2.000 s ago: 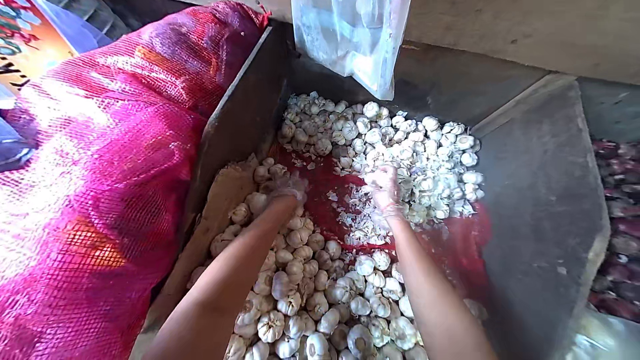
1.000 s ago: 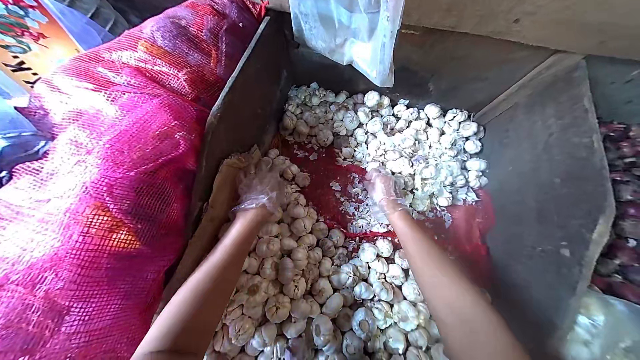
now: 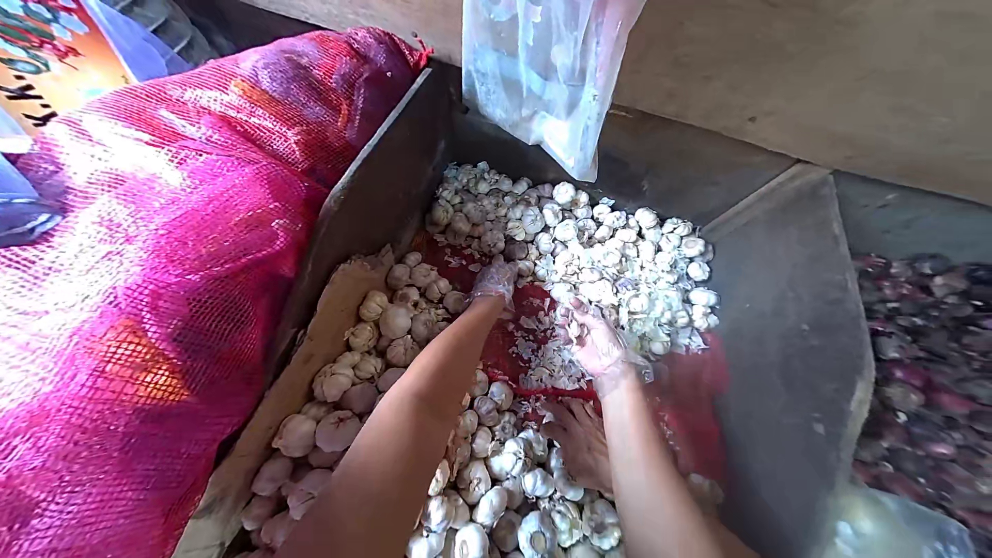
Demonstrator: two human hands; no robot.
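Both my hands wear clear plastic gloves, inside a dark bin with garlic bulbs. My left hand [image 3: 494,280] is at the near edge of the far garlic pile [image 3: 589,240], beside a darker bulb; its fingertips are hard to make out. Lower and to the right, my right hand [image 3: 595,342] is turned partly palm up over loose garlic skins [image 3: 546,360], fingers curled; whether it holds a small piece is unclear. Red mesh [image 3: 508,341] lies beneath the skins. A second garlic pile [image 3: 496,496] spreads nearer me, partly behind my forearms.
A pink mesh sack [image 3: 178,256] bulges against the bin's left wall [image 3: 372,170]. A clear plastic bag [image 3: 546,77] hangs over the far end. Cardboard [image 3: 333,302] lines the left side. Red onions [image 3: 930,372] lie beyond the right wall [image 3: 798,325]. What looks like a bare foot [image 3: 577,442] shows below my right hand.
My left hand has moved right, from the cardboard side to the near edge of the far garlic pile. My right hand has turned partly palm up.
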